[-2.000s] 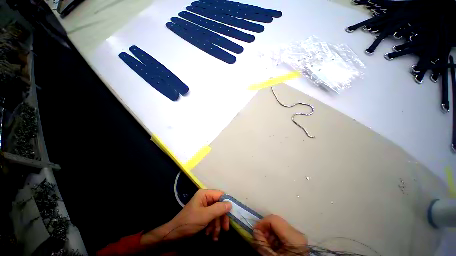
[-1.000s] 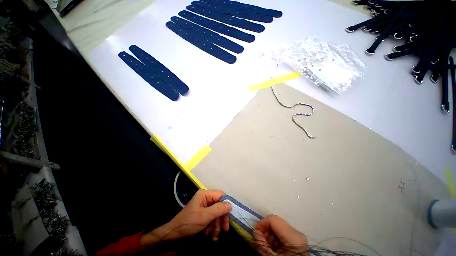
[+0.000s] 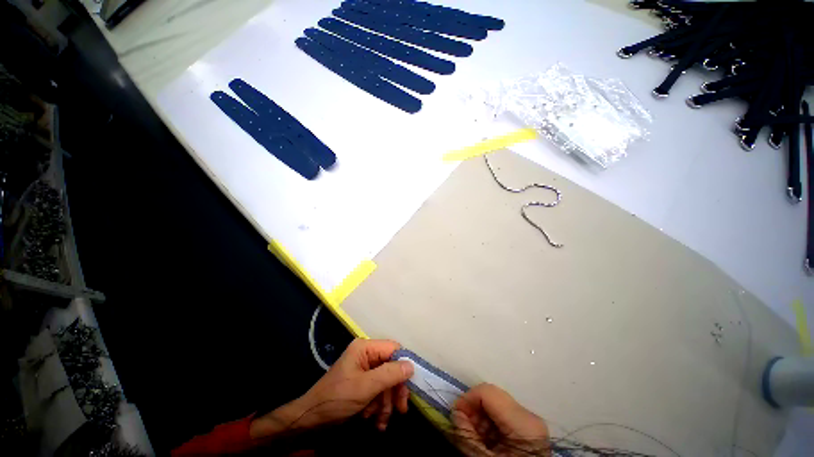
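Note:
A strap piece (image 3: 430, 378) with its pale underside up and a dark blue-grey rim lies between my hands at the table's near edge. My left hand (image 3: 375, 377) pinches its left end between thumb and fingers. My right hand (image 3: 496, 421) holds its right end with the fingertips, cut off low by the picture's edge. A fine dark line, needle or thread, shows on the pale underside beside my right fingertips; which one I cannot tell. The strap's right end is hidden by my right hand.
The beige board (image 3: 464, 268) has yellow tape (image 3: 491, 144), a wavy beaded cord (image 3: 540, 204) and tiny beads. Beyond are dotted navy straps (image 3: 375, 71), a pair of straps (image 3: 275, 130), a clear bead bag (image 3: 585, 116) and black straps (image 3: 759, 71). A white cone (image 3: 793, 381) is at right.
The hands and strap have stayed nearly still. The fine dark line on the strap's pale underside has shifted slightly, and the faint thread at the board's right has moved a little.

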